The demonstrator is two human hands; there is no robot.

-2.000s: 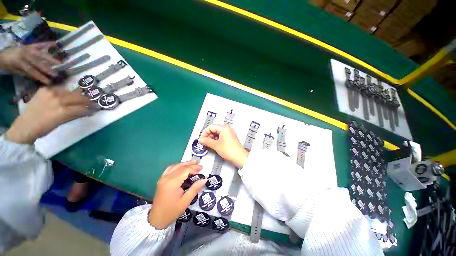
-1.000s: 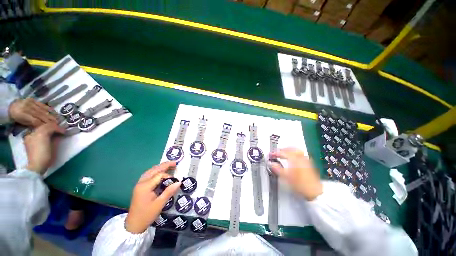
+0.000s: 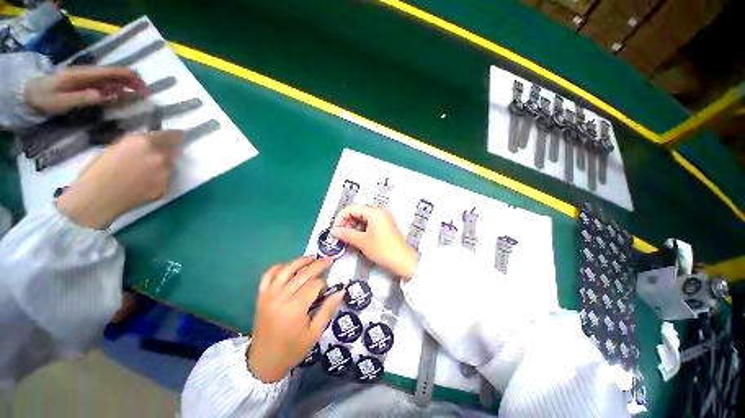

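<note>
My left hand (image 3: 290, 314) holds a sticker sheet (image 3: 347, 326) with rows of black discs with white print, at the paper's near left. My right hand (image 3: 376, 237) has its fingertips at the upper right rim of the leftmost watch's face (image 3: 330, 245), which bears a black printed disc. A left fingertip is near that face's lower edge. I cannot tell whether the right fingers pinch anything. Several grey-strapped watches lie in a row on the white paper (image 3: 535, 282); my right hand and sleeve hide most of their faces.
A printed sticker stack (image 3: 604, 286) lies right of the paper, beside a small white box (image 3: 670, 290) and crumpled scraps (image 3: 670, 351). Beyond the yellow edge, another paper (image 3: 502, 90) holds watches. At left, a person's blurred hands (image 3: 127, 175) work over a third paper.
My right hand has moved from the rightmost watch to the leftmost one, covering the faces between. The view has shifted. The far watch paper has moved left along the belt. The other person's hands have moved.
</note>
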